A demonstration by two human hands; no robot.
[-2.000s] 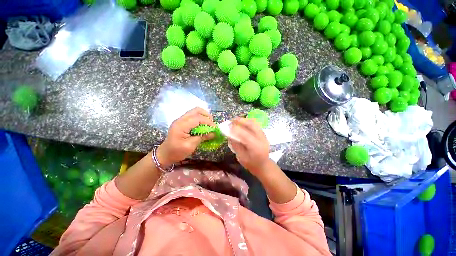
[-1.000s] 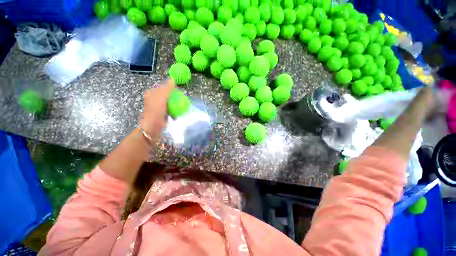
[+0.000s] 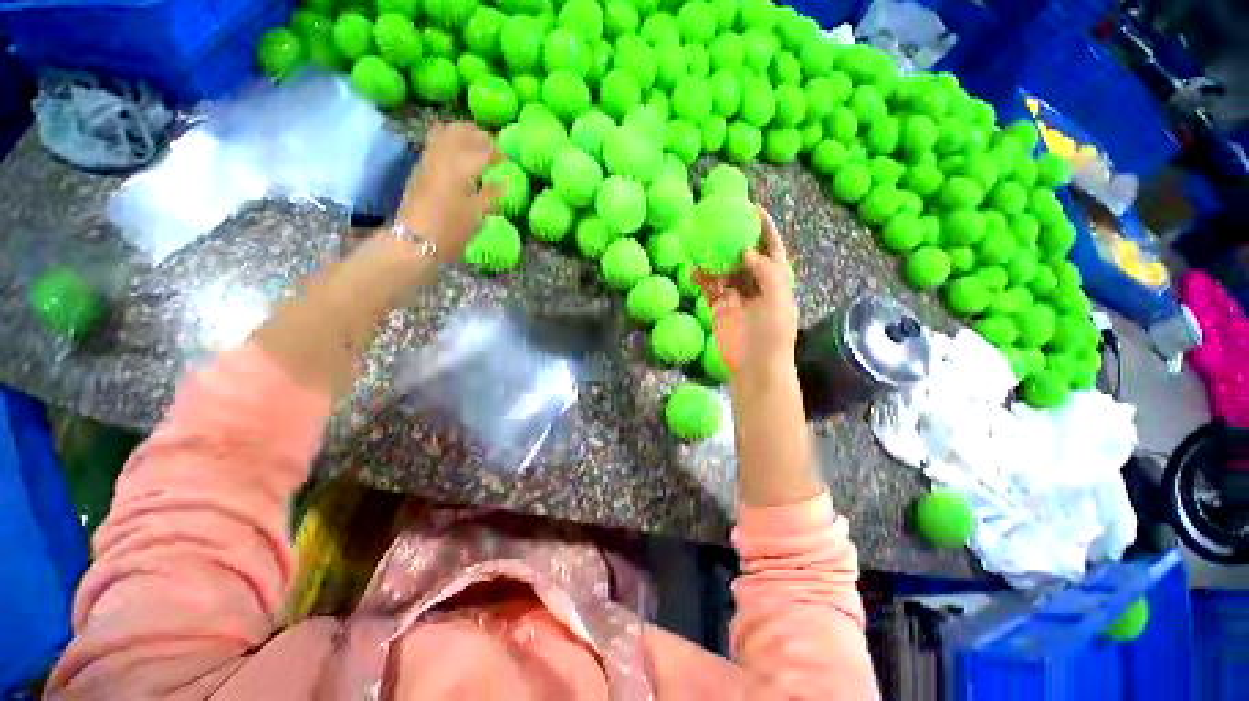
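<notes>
My left hand (image 3: 449, 189) is over the left edge of the heap of spiky green balls (image 3: 623, 203), its fingertips at one ball (image 3: 506, 188); whether it grips that ball is unclear. My right hand (image 3: 756, 304) holds a green ball (image 3: 722, 232) in its fingertips, raised over the heap's near end. Clear poly bags (image 3: 500, 384) lie flat in front of me with glare on them. One loose ball (image 3: 695, 411) lies right of the bags. A bagged ball (image 3: 66, 303) lies at the far left.
A bag stack (image 3: 260, 151) and a partly hidden phone (image 3: 384, 185) lie upper left. A metal can (image 3: 866, 352), white rags (image 3: 1020, 459) and a ball (image 3: 945, 518) are right. A blue tote (image 3: 1075, 641) stands below the right edge.
The white cloth has left my right hand, which came back from the far right and now holds a ball. My left hand moved up to the heap, no longer showing the ball it held.
</notes>
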